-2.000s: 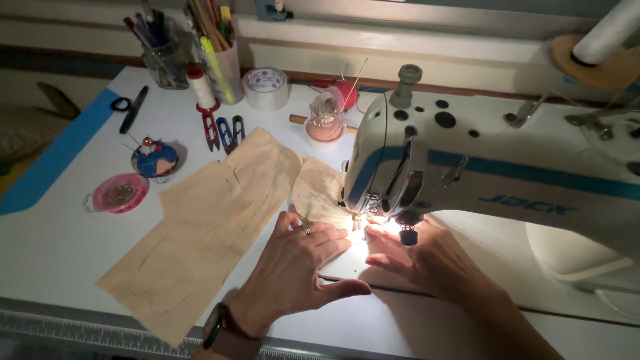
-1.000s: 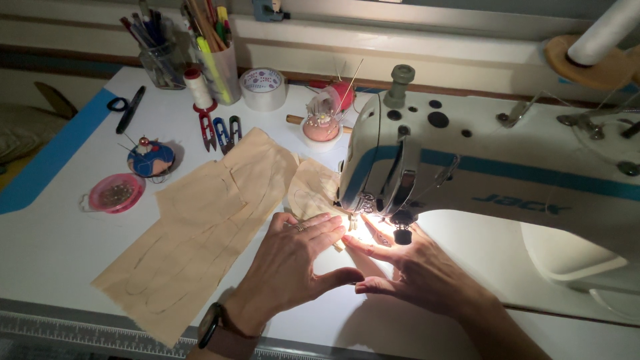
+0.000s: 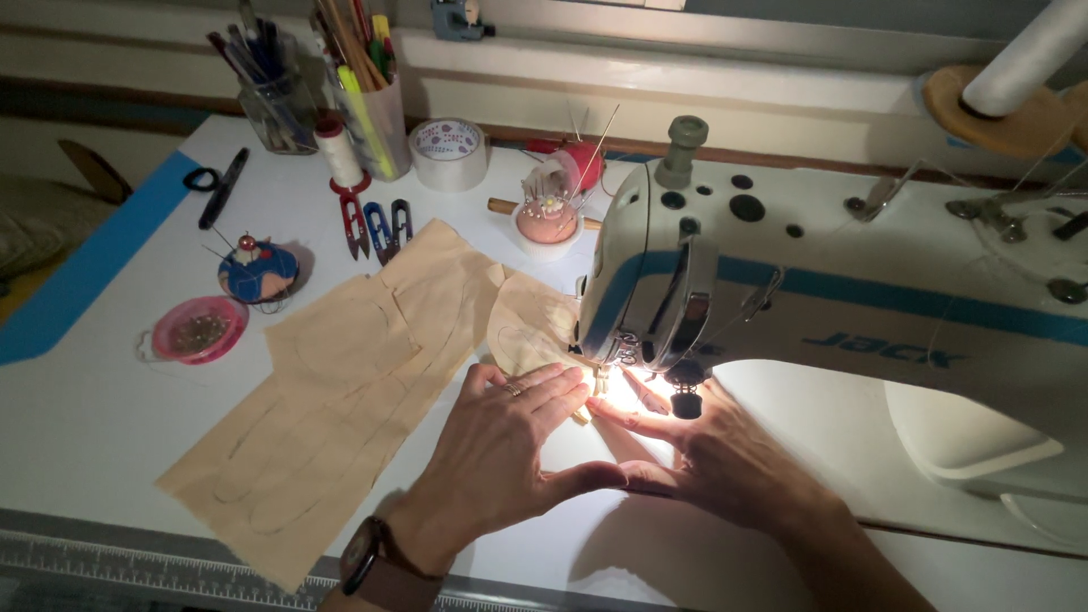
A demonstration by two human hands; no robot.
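Note:
A Jack sewing machine [image 3: 833, 289] stands at the right, its lamp lighting the presser foot [image 3: 602, 380]. Under and left of the foot lies a small piece of beige fabric [image 3: 531, 327] with drawn curves. My left hand [image 3: 518, 442] rests its fingertips flat on the near edge of that piece, just left of the foot. My right hand [image 3: 705, 450] reaches below the needle area, its index fingertip close to the left fingers; the glare hides exactly what it touches. The two thumbs meet. Larger beige fabric pieces [image 3: 340, 408] with pencilled outlines lie to the left.
Farther back are a pincushion in a white cup [image 3: 548, 223], thread snips [image 3: 376, 229], a tape roll [image 3: 449, 157], a thread spool [image 3: 342, 157] and pen holders [image 3: 374, 127]. A blue pincushion [image 3: 257, 274] and pink pin dish [image 3: 200, 330] sit left. A ruler [image 3: 127, 557] runs along the front edge.
The thumbs, apart two seconds ago, now touch. My right index finger has moved left, closer to my left fingertips. The fabric's near edge shows between the hands.

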